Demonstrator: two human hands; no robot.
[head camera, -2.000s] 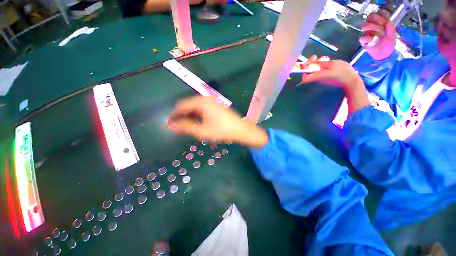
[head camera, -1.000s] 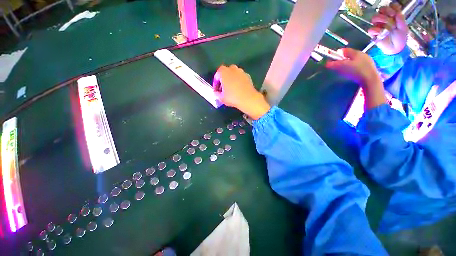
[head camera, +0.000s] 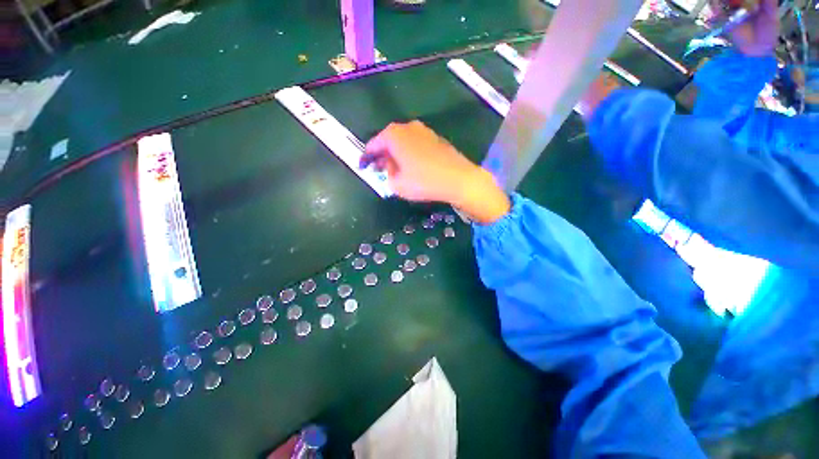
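Observation:
Three narrow white housings lie spaced across the green surface: one at the far left (head camera: 20, 309), one left of centre (head camera: 167, 224) with a dark round spot near its near end, and one slanting (head camera: 323, 130). My right hand (head camera: 418, 170) is over the near end of the slanting housing, fingertips bent together on it; whether they hold a disc is hidden. Small round metal discs (head camera: 268, 336) lie in slanting rows nearer me. My left hand (head camera: 287, 448), cut off by the bottom edge, has a shiny stack of discs (head camera: 312, 439) at its fingers.
A thick slanting post (head camera: 561, 81) stands right of my right hand; another post (head camera: 357, 36) stands farther back. A pale sheet (head camera: 413, 417) lies at bottom centre. A neighbour's blue sleeves (head camera: 709, 170) reach in at right. More white housings (head camera: 479, 87) lie beyond the near post.
My right hand moved from above the open surface to the slanting housing's near end and stayed there. My left hand shows more at the bottom edge. The neighbour's arm moved across, over the surface.

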